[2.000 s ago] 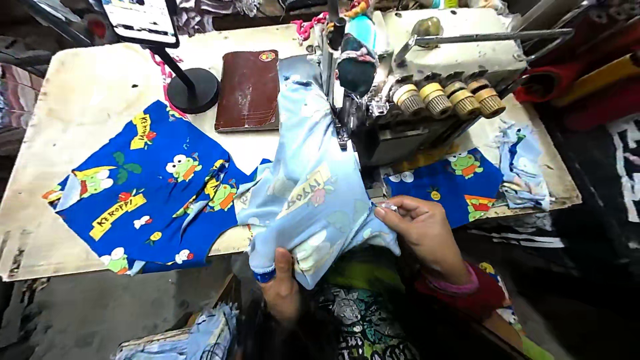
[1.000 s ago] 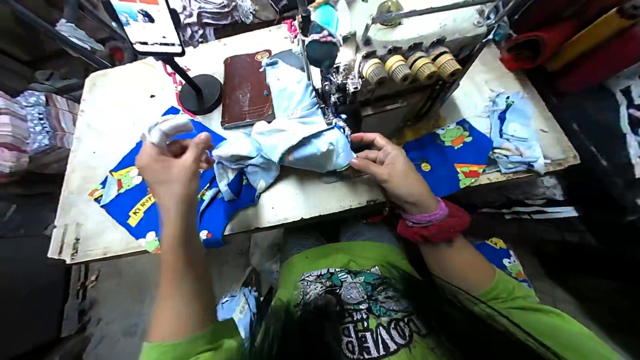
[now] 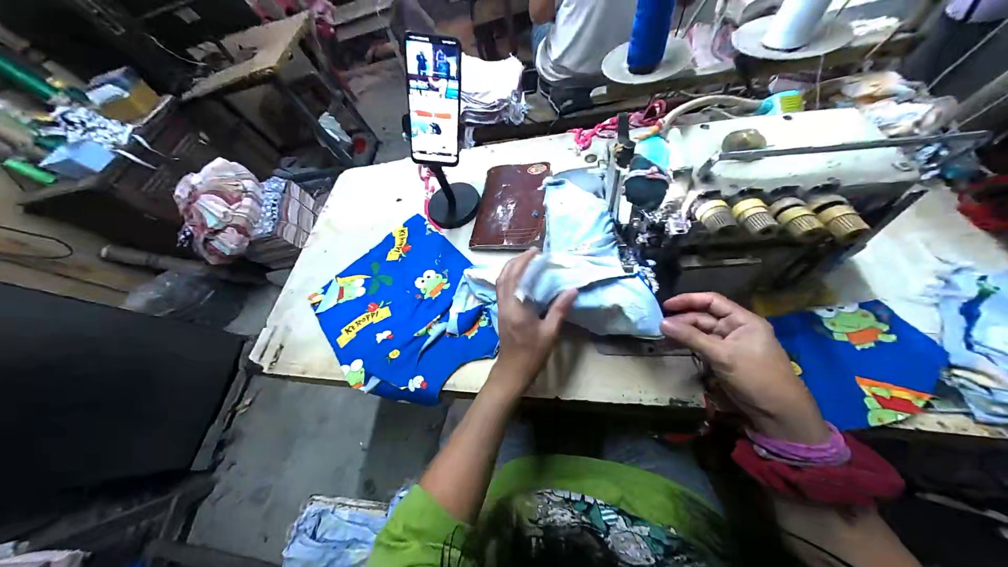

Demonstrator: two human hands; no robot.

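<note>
Light blue cloth [image 3: 579, 220] lies bunched at the needle area of an overlock sewing machine [image 3: 787, 157]. My left hand [image 3: 531, 315] grips a fold of this cloth, slightly blurred. My right hand [image 3: 728, 339] pinches the cloth's right edge between thumb and fingers, just below the machine head. Left of my left hand, blue printed fabric [image 3: 417, 315] with frog figures is spread flat, a light blue part touching it. More blue printed fabric [image 3: 862, 354] lies to the right of my right hand.
A phone [image 3: 433, 102] on a black stand [image 3: 453, 206] and a brown notebook [image 3: 510, 206] sit behind the cloth. Light blue pieces [image 3: 976, 339] are piled at far right. Thread cones [image 3: 652, 35] stand beyond the machine, near a person in white [image 3: 591, 39]. Cloth [image 3: 335, 531] lies below the table.
My left hand was raised over the blue fabric a second ago; now it is on the light blue cloth. My right hand stays at the cloth's right edge. The view has shifted.
</note>
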